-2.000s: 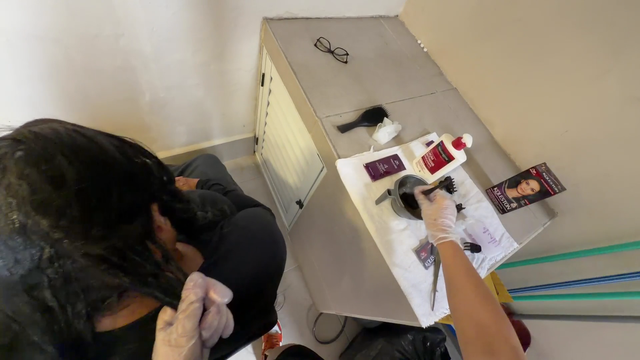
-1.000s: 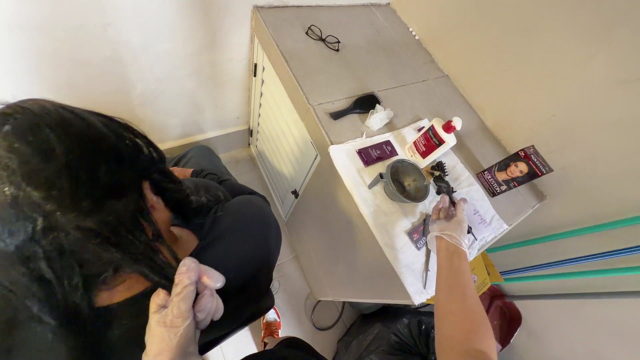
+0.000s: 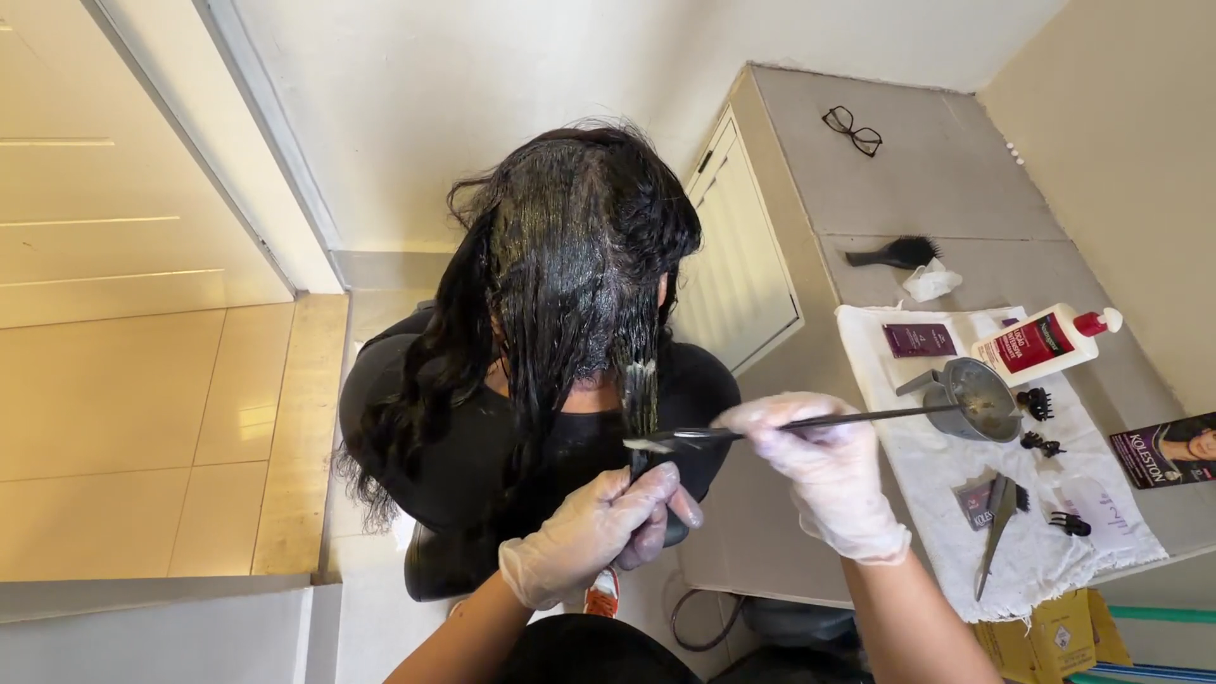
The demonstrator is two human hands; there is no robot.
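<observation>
My gloved left hand (image 3: 608, 527) pinches the lower end of a strand of dark hair (image 3: 640, 399) belonging to a seated person in black. In my gloved right hand (image 3: 817, 456) is a dark, thin-handled tint brush (image 3: 703, 434), its head against that strand just above my left fingers. Pale cream shows on the brush and on the strand. The person's hair (image 3: 560, 228) looks wet and coated on the crown. To the right, a grey mixing bowl (image 3: 985, 399) with residue inside sits on a white towel (image 3: 931, 484). A second tint brush (image 3: 997, 532) lies on the towel.
A tiled counter (image 3: 912, 190) holds eyeglasses (image 3: 852, 131), a black hairbrush (image 3: 895, 253), a Neutrogena pump bottle (image 3: 1045, 342), black hair clips (image 3: 1036, 404) and a Koleston box (image 3: 1164, 451). At left stands a door (image 3: 114, 171). Beneath the counter is a yellow carton (image 3: 1050, 636).
My right hand has moved from the towel's clips and bowl to the hair strand, and now holds a tint brush against it. The view has shifted left, showing the back of the person's head.
</observation>
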